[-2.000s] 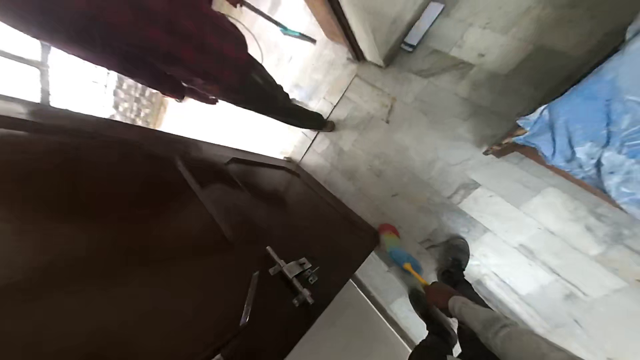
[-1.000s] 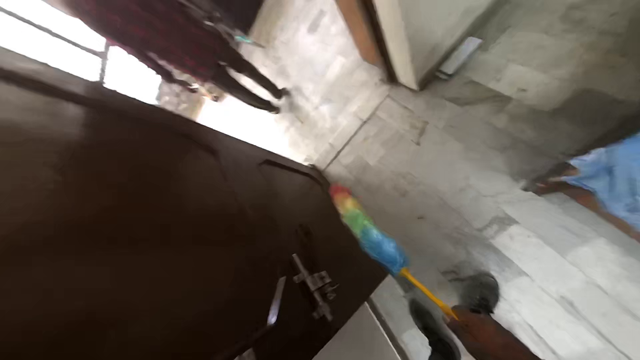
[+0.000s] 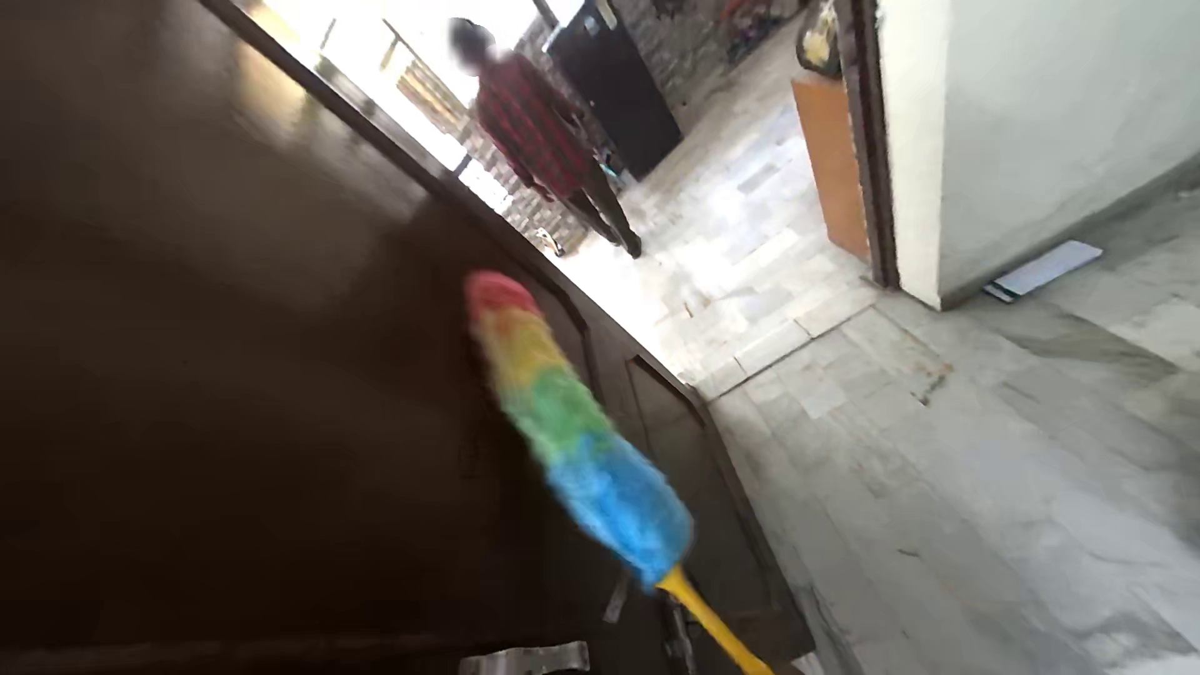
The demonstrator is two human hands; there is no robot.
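Note:
A fluffy duster (image 3: 581,431), banded red, yellow, green and blue, reaches up from the bottom of the head view on a yellow handle. Its head lies in front of a dark brown door (image 3: 309,394); whether it touches the panel I cannot tell. The handle runs out of the bottom edge, and neither my right hand nor my left hand shows. Low on the door are a metal door handle (image 3: 525,659) and part of a metal bolt (image 3: 679,637), both cut off or partly hidden.
Beyond the doorway a person (image 3: 544,131) in a red checked shirt stands near a dark cabinet-like object (image 3: 614,84). A wall corner (image 3: 923,187) and an orange-brown panel (image 3: 830,169) border the opening. A flat whitish object (image 3: 1048,269) lies on the marble-tiled floor (image 3: 937,487).
The duster has risen from low near my feet to in front of the door panel. My hand, visible earlier on its handle, is now out of view. The view has tilted upward. The person stands farther off.

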